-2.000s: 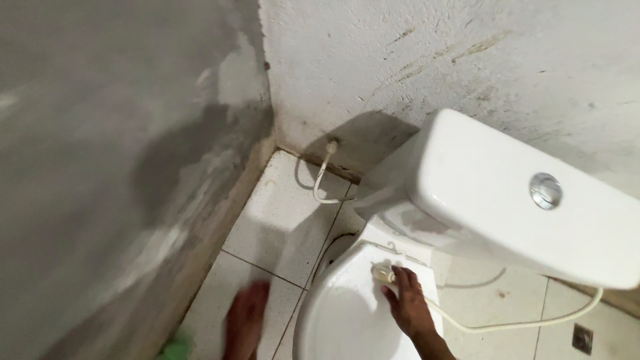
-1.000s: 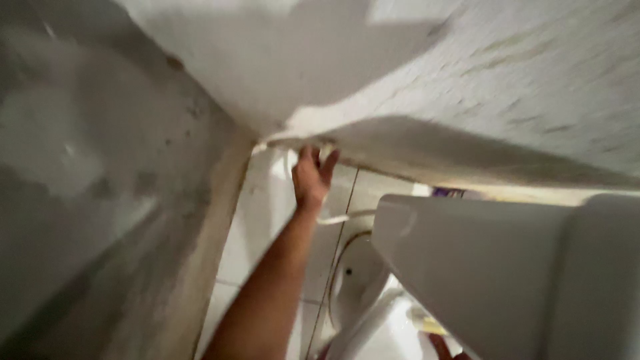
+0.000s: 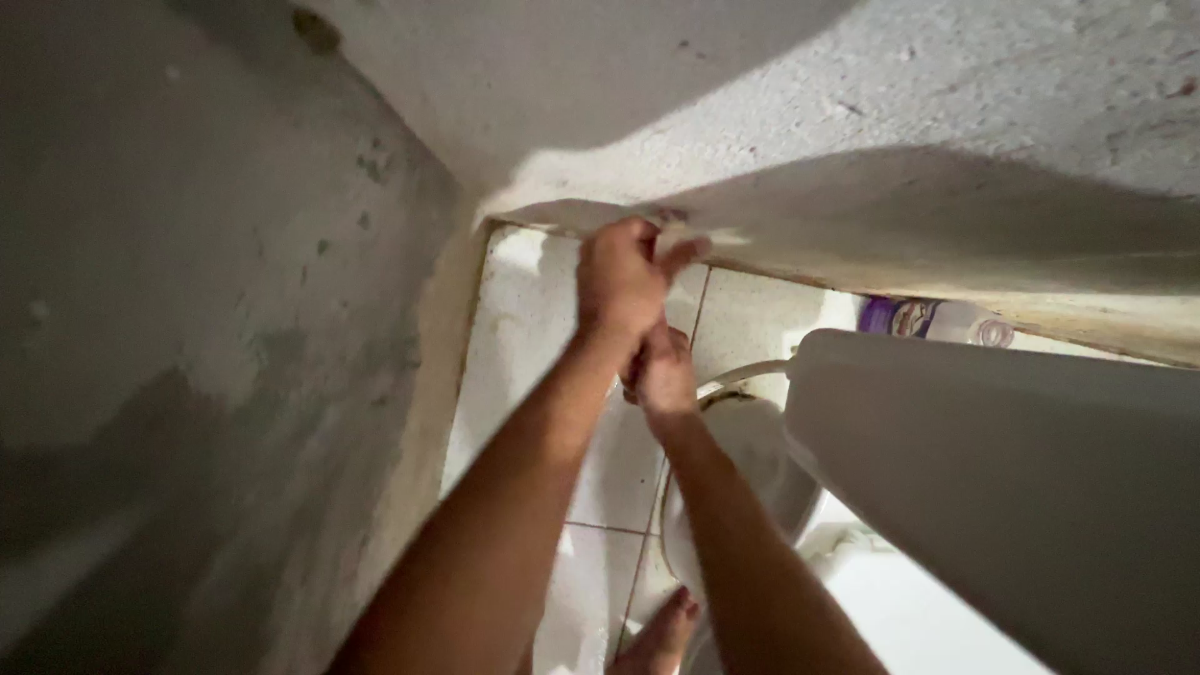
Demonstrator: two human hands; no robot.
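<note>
Low at the back wall, my left hand [image 3: 623,277] has its fingers around a pale fitting [image 3: 671,234] at the wall; fingers and blur hide much of it. Just below, my right hand [image 3: 664,370] is closed around the pale flexible hose [image 3: 745,372], whose visible part curves right to the underside of the toilet tank [image 3: 956,450]. The stretch of hose between the two hands is hidden by my fingers.
The tank and the white toilet bowl [image 3: 778,469] take up the right side. Behind the tank lies a bottle with a purple part [image 3: 905,319]. A rough grey wall [image 3: 234,328] rises at left. A bare foot [image 3: 661,637] stands on the white floor tiles [image 3: 525,328].
My right hand has come from beside the toilet bowl to the hose, just below my left hand. My left hand, low over the floor two seconds ago, is at the wall fitting. The view has moved closer.
</note>
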